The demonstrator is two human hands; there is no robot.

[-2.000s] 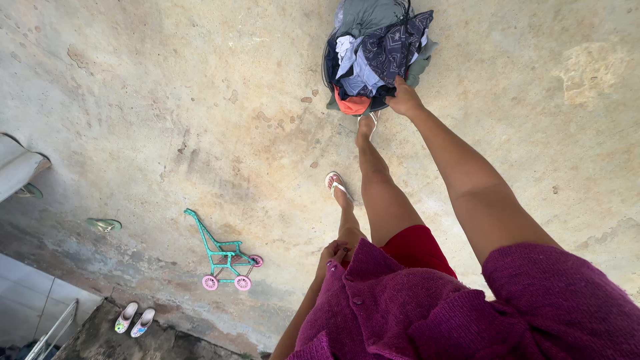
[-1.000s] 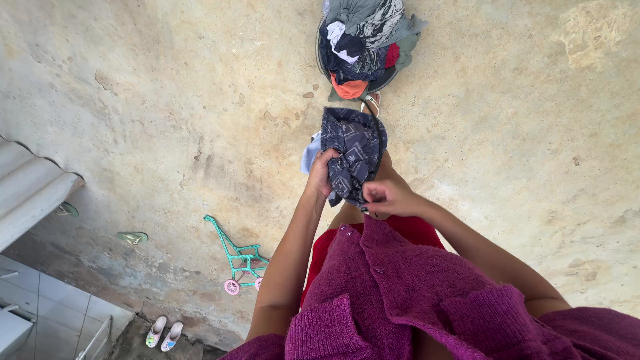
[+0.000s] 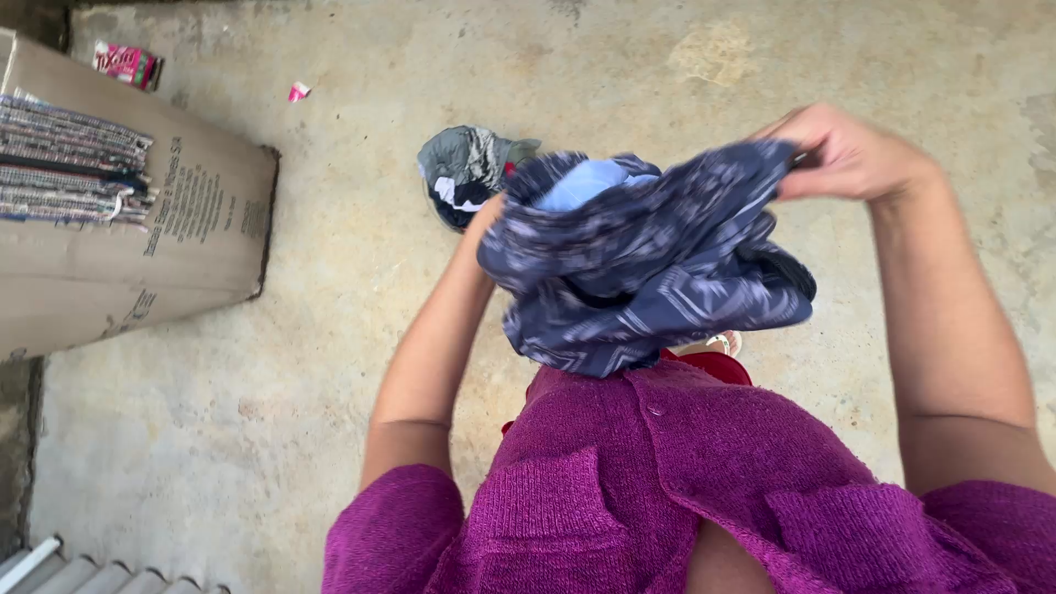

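Note:
A dark blue patterned garment (image 3: 652, 264) is stretched between my two hands in front of my chest, partly blurred. My right hand (image 3: 841, 157) pinches its upper right edge between thumb and fingers. At the garment's left side is my left hand (image 3: 492, 213), mostly hidden behind the cloth, so its grip shows only in part. A light blue cloth (image 3: 582, 185) lies inside the opening of the patterned one. Beyond my left forearm, a round dark tub on the floor holds a heap of clothes (image 3: 470, 161) in grey, white and black.
A large cardboard box (image 3: 219, 223) with a folded woven rug (image 3: 70, 165) on it stands at the left. A pink wrapper (image 3: 124, 64) and a small pink scrap (image 3: 299, 91) lie on the concrete floor. Corrugated sheeting (image 3: 107, 577) shows at the bottom left.
Two seconds ago one hand was at the tub's clothes; then both hands held the patterned garment near my waist. Now it is raised and spread wider. The view has swung considerably.

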